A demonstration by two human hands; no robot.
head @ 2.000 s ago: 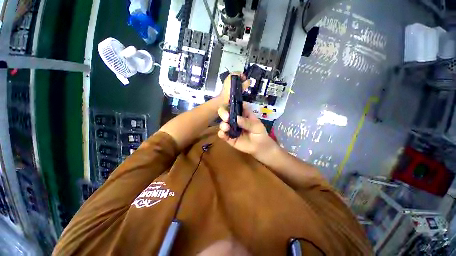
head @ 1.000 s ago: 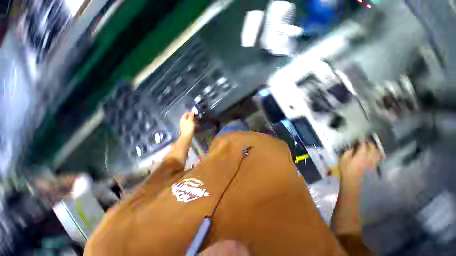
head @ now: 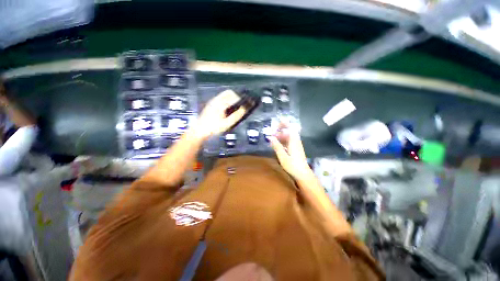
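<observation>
My left hand (head: 217,114) holds a black phone unit (head: 245,108) above a clear blister tray (head: 209,144) in front of me. My right hand (head: 289,147) is at the right end of the same tray, its fingers over the pockets; blur and glare hide whether it grips a unit. Several black units with pale patches sit in this tray. A second blister tray (head: 157,100) with two columns of black units lies to the left, beside the first.
A white slip (head: 339,112) lies on the dark bench right of the trays. Farther right are the white fan (head: 364,136), a blue heap and a green block (head: 433,153). A machine (head: 356,203) stands at near right. Another person's sleeve (head: 18,148) shows at the left edge.
The view has swung from the machine to the bench with the trays. My right hand has left the machine and is now at the tray. My left hand now holds a black unit above it.
</observation>
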